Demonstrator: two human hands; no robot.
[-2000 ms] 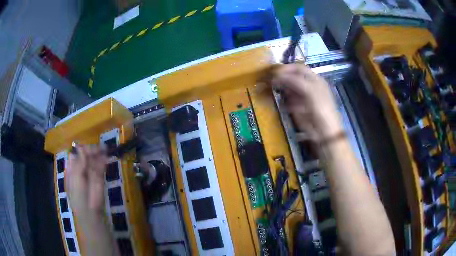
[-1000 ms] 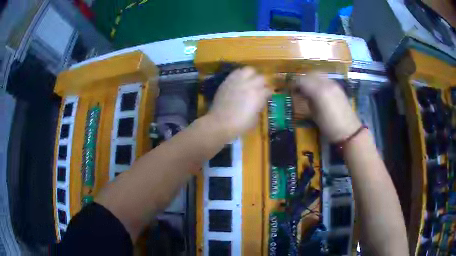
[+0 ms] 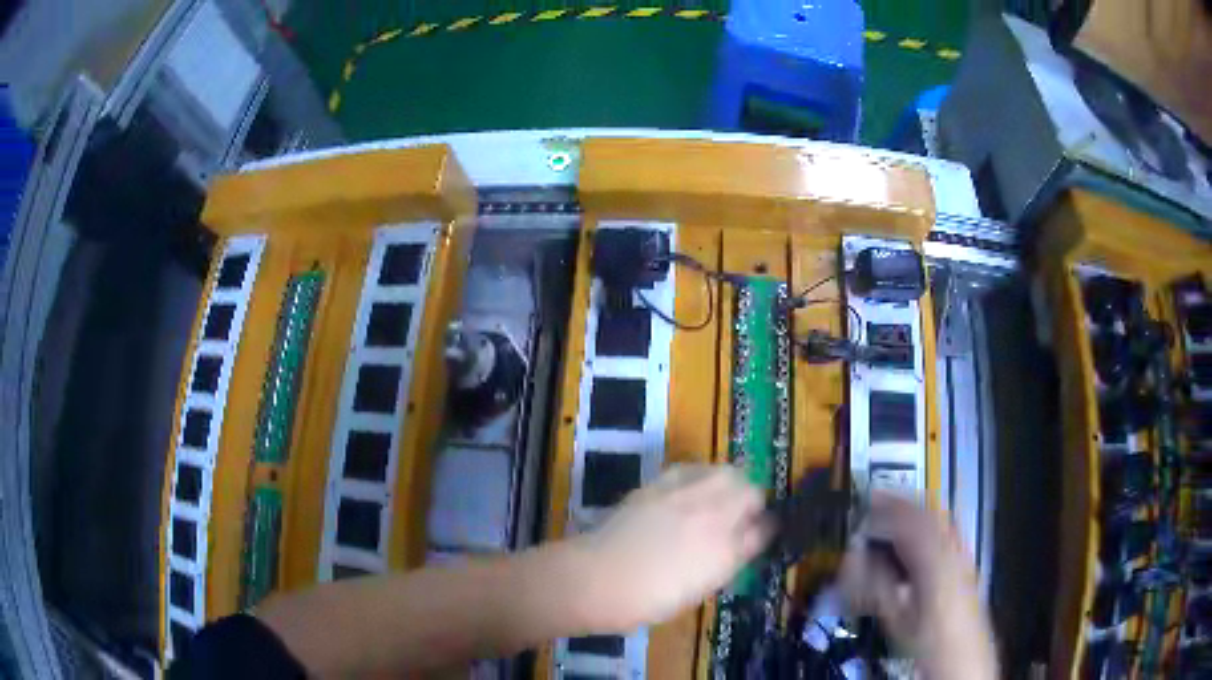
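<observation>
The middle orange tray (image 3: 691,319) lies in front of me. A black power adapter (image 3: 630,256) sits in the top left socket, its cord reaching the green connector board (image 3: 760,385). Another black adapter (image 3: 888,272) sits in the top right socket, with a cord beside it. My left hand (image 3: 691,538) is over the lower middle of the tray, its fingertips on a blurred dark block (image 3: 808,515) that looks like an adapter. My right hand (image 3: 910,571) is blurred over the right socket strip; its grip is unclear. Loose black cords and adapters lie between and below the hands.
Another orange tray (image 3: 326,197) with bare sockets stands at left. A round black part (image 3: 489,379) shows in the gap. A tray filled with adapters (image 3: 1114,306) is at far right. The metal rail (image 3: 977,239) runs behind. A blue stool (image 3: 794,67) stands on the green floor.
Both hands have moved down from the tray's far end. Adapters and cords now show at its top left and top right. The black block no longer lies on the upper connector board.
</observation>
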